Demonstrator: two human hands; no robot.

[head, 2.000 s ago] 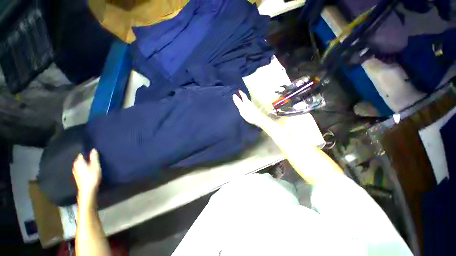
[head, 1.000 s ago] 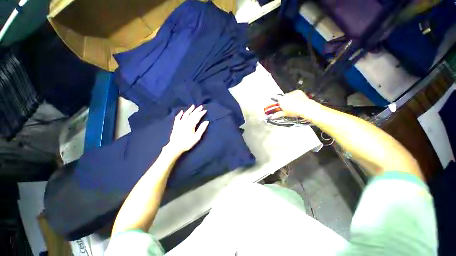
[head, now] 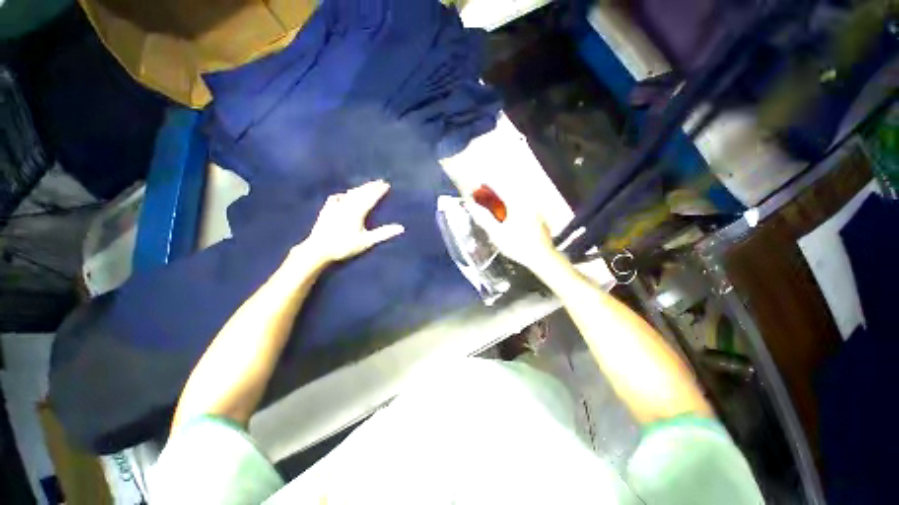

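A navy garment [head: 365, 286] lies over the dark padded form [head: 103, 365]. My left hand [head: 345, 229] lies on the garment near its middle, palm down, fingers apart, gripping nothing. My right hand [head: 518, 232] is closed on the red-orange handle of the silver steam iron [head: 465, 247]. The iron is at the right end of the garment, its shiny body along the cloth's edge. Its underside is hidden, so I cannot tell how it touches the cloth. A hazy patch shows over the cloth beyond my left hand.
A navy garment pile [head: 365, 59] is behind the form, with an open cardboard box [head: 187, 49] beyond. A blue beam [head: 172, 187] stands at left. The pale table top [head: 365, 380] shows along the front. Dark hoses [head: 641, 163] run off right. A brown side table [head: 789, 276] is at far right.
My right hand has brought the iron from the table's right end left to the garment. My left hand first moved from the form's left end to the garment's middle, then slightly left.
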